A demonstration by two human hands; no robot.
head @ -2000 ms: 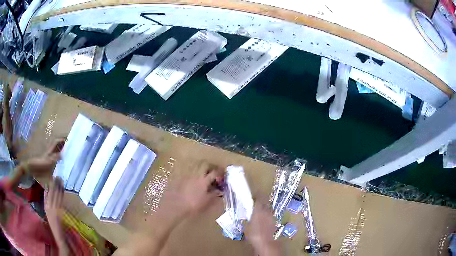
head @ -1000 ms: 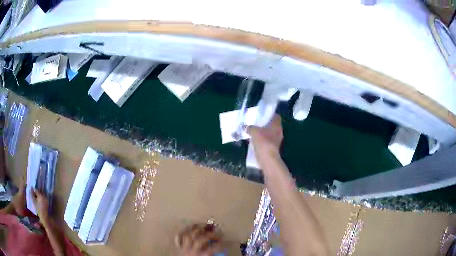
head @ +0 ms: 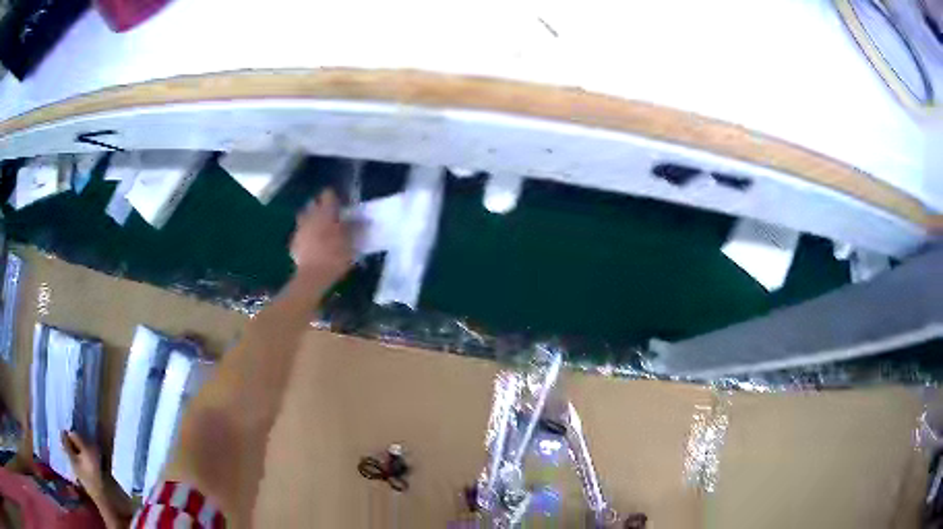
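My left hand (head: 326, 236) is blurred and reaches over the green conveyor belt (head: 579, 274) from the lower left. It is beside a white paper-like piece (head: 383, 222) and a long white stick-shaped item (head: 416, 243); whether it grips anything is unclear. My right hand is out of the picture. A small black looped cable (head: 384, 470) lies on the brown cardboard (head: 331, 413). To its right lie clear shiny bags (head: 500, 429) with slim parts, and a light-blue piece (head: 544, 503).
White cartons (head: 165, 189) lie on the belt, partly under the white wood-edged shelf (head: 465, 124). A grey-white post (head: 807, 320) slants at right. Long trays (head: 142, 413) stand at left. Another person's hand (head: 85, 460) touches a tray (head: 67, 387) at the lower left.
My right hand, over the belt a second ago, is out of the picture. My left hand has moved from the cardboard to over the belt. The view has shifted and belt items appear further left.
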